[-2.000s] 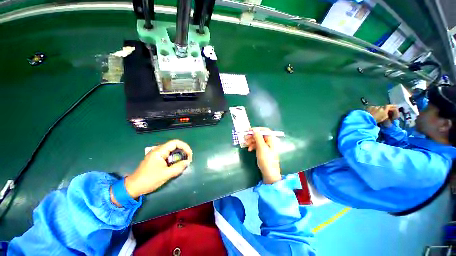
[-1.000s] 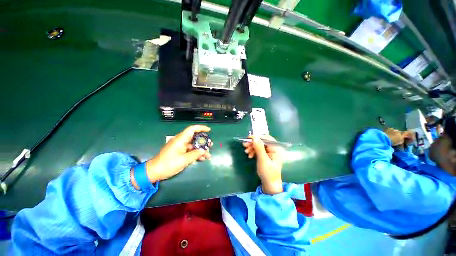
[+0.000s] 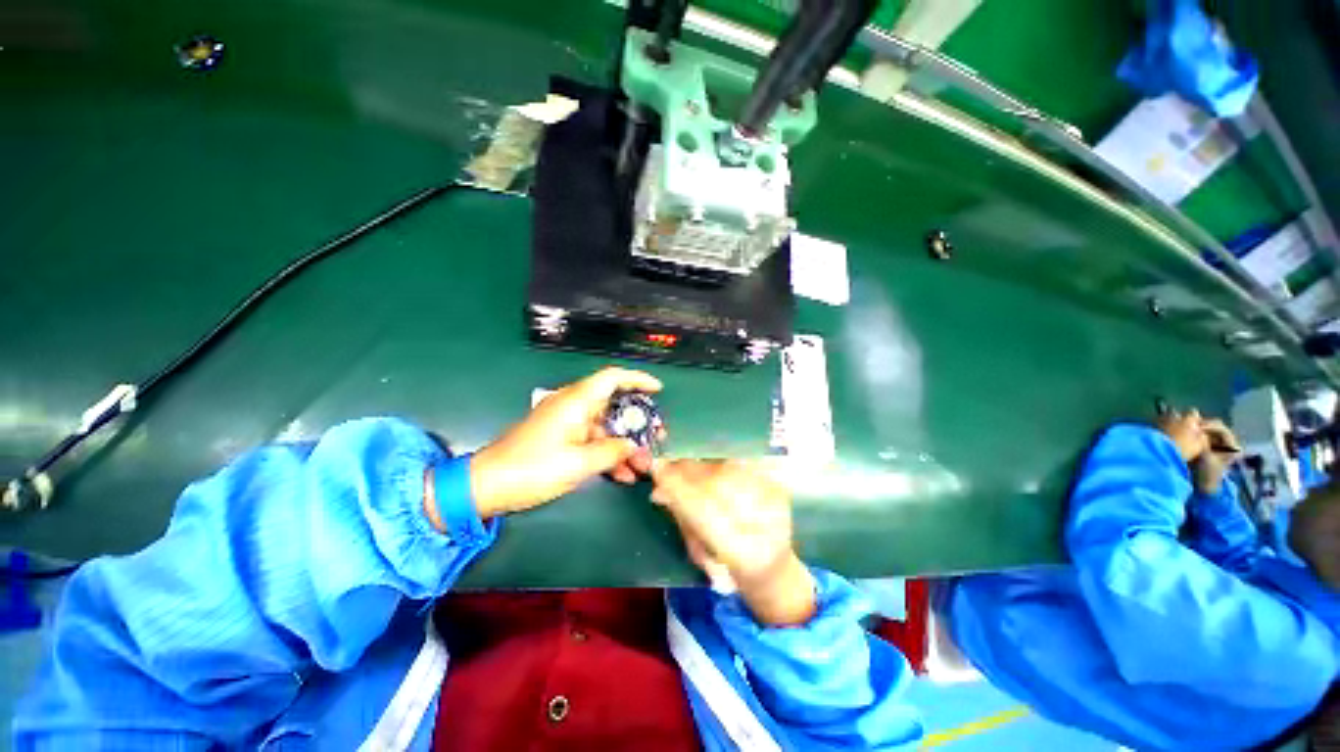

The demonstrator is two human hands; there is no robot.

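My left hand [image 3: 566, 445], with a blue wristband, holds a round electronic unit [image 3: 632, 420] between thumb and fingers over the bench, in front of the press. The unit is dark with a bright centre. My right hand [image 3: 730, 522] is close beside it on the right, slightly blurred, its fingertips at the unit's lower edge. The tweezers are mostly hidden by the right hand; a thin tip seems to show at the unit. The narrow white adhesive sheet [image 3: 802, 397] lies right of the hands.
The black-based press [image 3: 661, 316] stands behind the hands, its pale green plate [image 3: 720, 125] above a clear block. A white card [image 3: 819, 270] lies beside it. A black cable [image 3: 279, 279] runs left. Round units [image 3: 200, 55] lie along the bench. Another worker's blue sleeve [image 3: 1146, 544] is at right.
My right hand has moved left from the adhesive sheet to the unit, and the palm has turned over. My left hand still holds the unit. The view has shifted, so the press appears farther right.
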